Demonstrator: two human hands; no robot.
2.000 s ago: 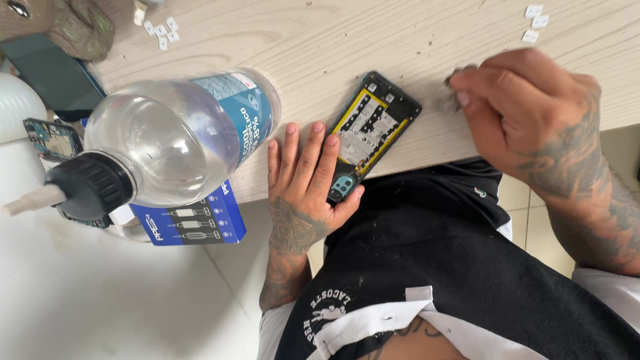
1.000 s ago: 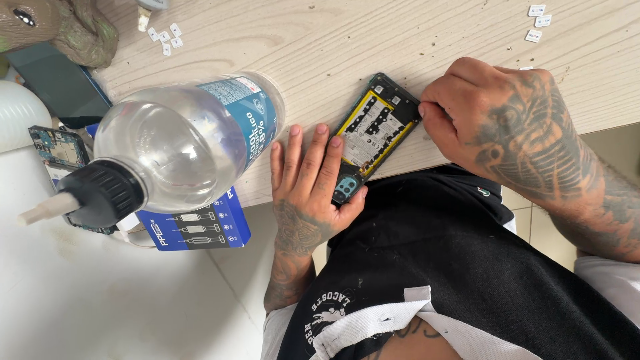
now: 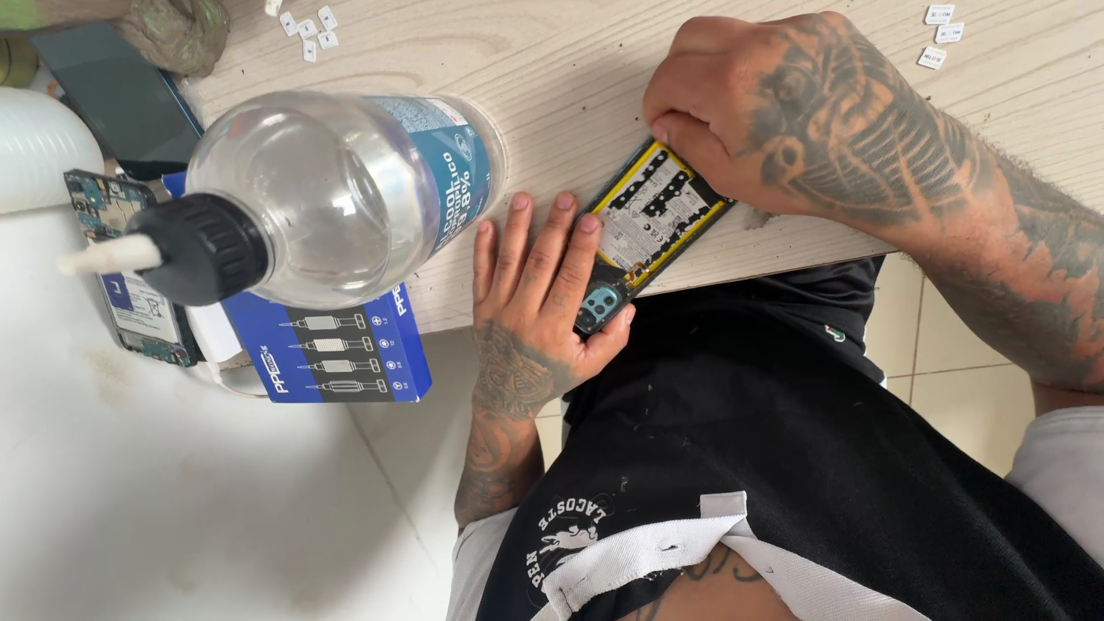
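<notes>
An opened smartphone [image 3: 651,211] lies aslant on the wooden table near its front edge, its battery framed by yellow strips. My left hand [image 3: 539,302] rests flat, fingers spread, with the index finger and thumb around the phone's lower end beside the blue camera module [image 3: 599,306]. Over the phone's far end is my right hand [image 3: 759,121], its fingers curled and the thumb tip at the phone's top edge. Whether something is pinched in those fingers is hidden. Part of a small grey scrap [image 3: 757,219] shows under the right hand.
A large bottle of isopropyl alcohol [image 3: 345,190] with a black nozzle cap stands left of my left hand. Beyond it are a blue screwdriver box [image 3: 336,354], another opened phone [image 3: 129,259] and a dark phone panel [image 3: 121,95]. Small white tags [image 3: 949,33] lie at the back.
My right hand has moved left from beside the phone onto its far end, now covering part of it. My left hand has stayed at the phone's lower end.
</notes>
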